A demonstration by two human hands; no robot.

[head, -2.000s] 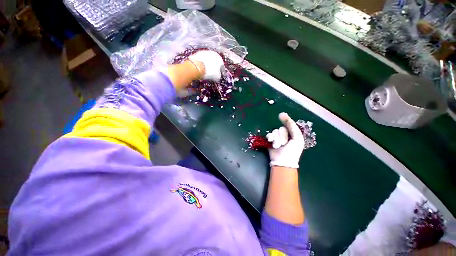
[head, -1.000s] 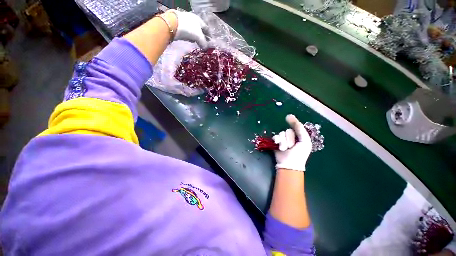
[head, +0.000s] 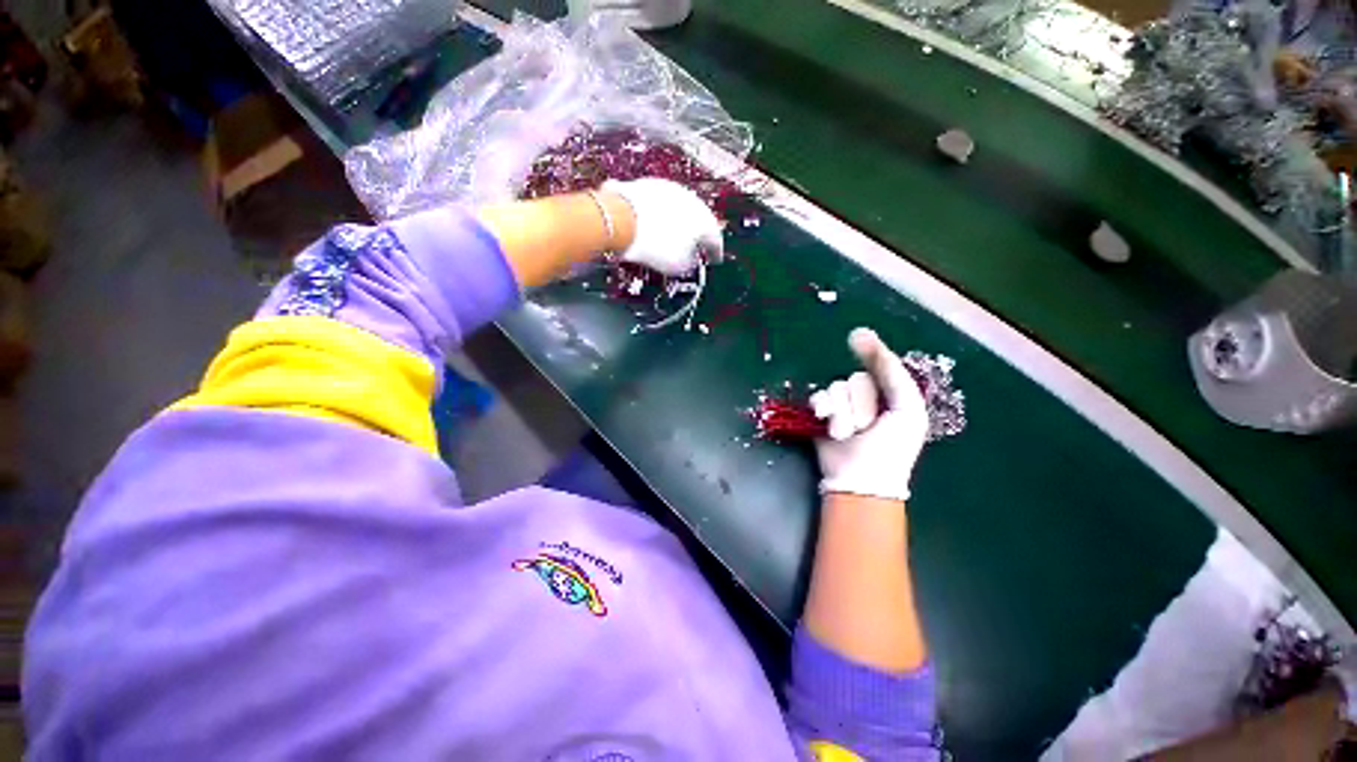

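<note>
My right hand (head: 878,424), in a white glove, is closed around a bundle of lead wires. The bundle's red tail (head: 786,418) sticks out left of the fist and its silvery head (head: 938,396) shows at the right. The forefinger points up, away from the bundle. My left hand (head: 667,226), also gloved, is over the near right side of the heap of red lead wires (head: 603,158). Its fingertips point down and are unclear; a thin pale curved strand shows just below them. The clear plastic bag (head: 447,142) lies crumpled around the heap's far and left sides.
The belt (head: 1027,179) behind the pale metal edge carries a grey housing (head: 1272,357) and two small oval parts. Silver-grey wire bundles (head: 1191,97) lie on the far side. A white cloth (head: 1153,677) with dark red wires, and a blurred brownish shape, are at lower right. Shiny trays (head: 335,45) stand upper left.
My left hand has come from the bag's upper left down to the near right side of the heap. The bag covers more of the heap. My right hand still holds the bundle. Belt parts have shifted right.
</note>
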